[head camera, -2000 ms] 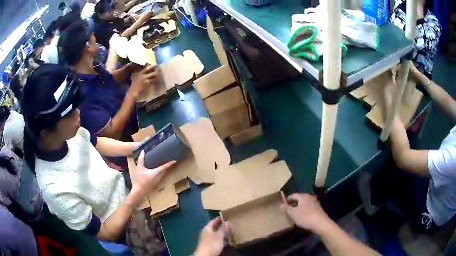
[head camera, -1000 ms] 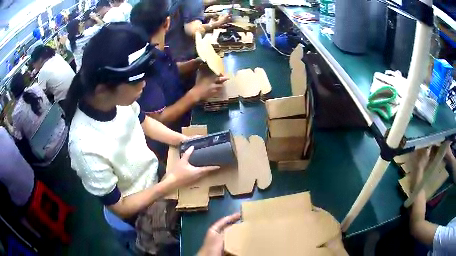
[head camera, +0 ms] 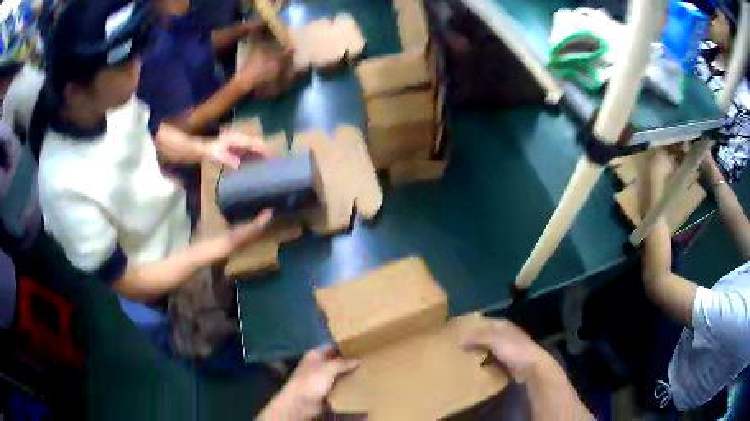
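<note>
A brown cardboard mailer box [head camera: 381,306] is at the bench's near edge, with its low tray part at the far side and its wide lid [head camera: 419,370] spread flat towards me, cut off by the bottom edge. My left hand [head camera: 317,380] grips the box at its left side, fingertips near the fold. My right hand [head camera: 503,344] lies on the lid's right side with its fingers over the edge. The picture is somewhat blurred, and the fingers under the cardboard are hidden.
At left, a person in a white top holds a dark grey block-shaped item [head camera: 267,185] over flat box blanks [head camera: 341,177]. Stacked boxes [head camera: 403,107] stand at the bench's far side. A cream post [head camera: 567,205] and raised shelf with green-handled scissors [head camera: 576,59] are at right, beside another person's arms.
The box has turned from an open tray facing me with its lid at the far side to its lid towards me. My right hand is back in view on it. The camera view has shifted.
</note>
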